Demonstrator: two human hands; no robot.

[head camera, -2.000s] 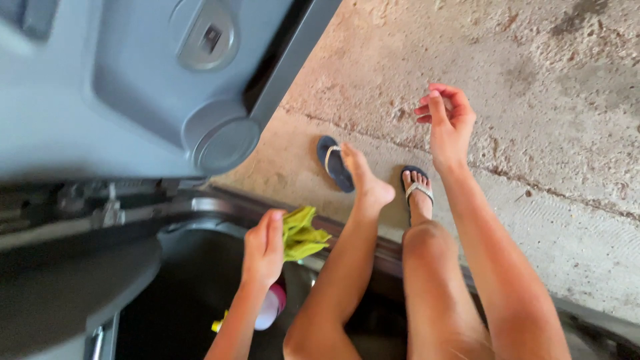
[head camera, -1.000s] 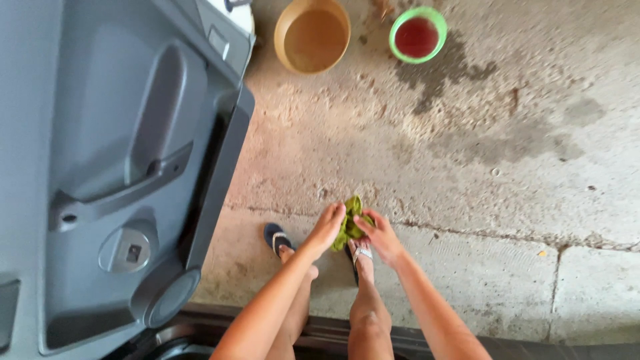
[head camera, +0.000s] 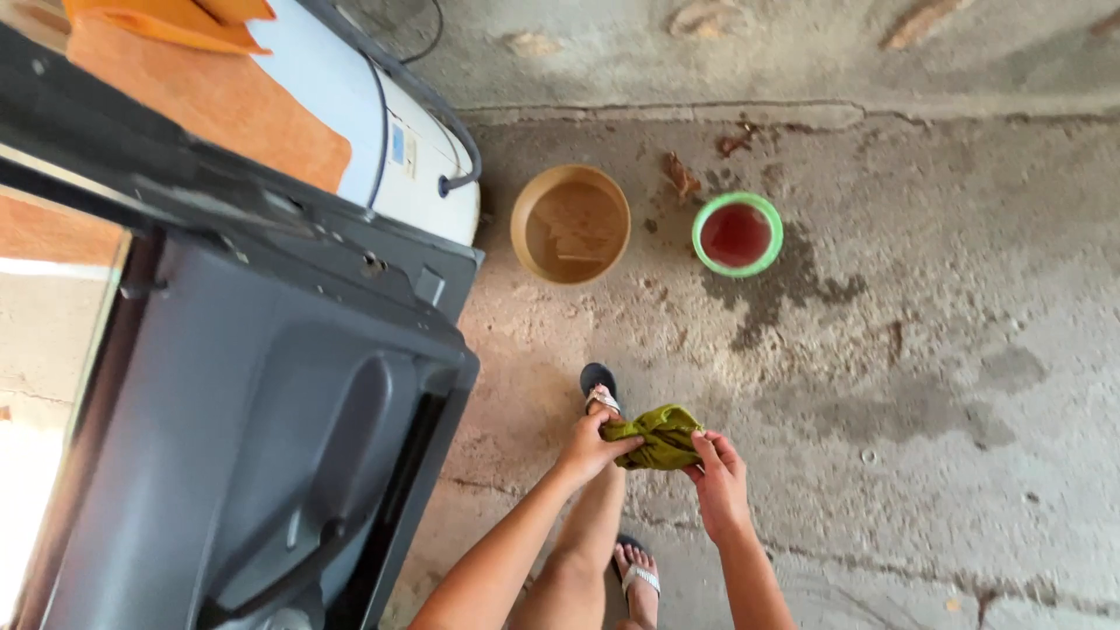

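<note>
A crumpled olive-green cloth [head camera: 661, 437] is stretched between my two hands, above my feet. My left hand [head camera: 595, 448] pinches its left end between thumb and fingers. At the cloth's right edge, my right hand [head camera: 719, 479] grips it with the fingertips. Farther ahead on the concrete floor stand a round tan basin [head camera: 520, 229] holding brownish water and, to its right, a smaller green bowl [head camera: 773, 254] with reddish liquid in it.
An open vehicle door [head camera: 262, 420] fills the left side. Behind it stands a white cylindrical tank [head camera: 429, 166] with a dark hose. Dry leaves [head camera: 681, 175] lie between the basins, near the foot of a concrete wall [head camera: 787, 61]. My feet wear flip-flops [head camera: 598, 378].
The cloth was in my left hand alone at first; both hands now hold it, spread wider than a second ago. My feet are both outside on the floor, and the view has shifted toward the basins.
</note>
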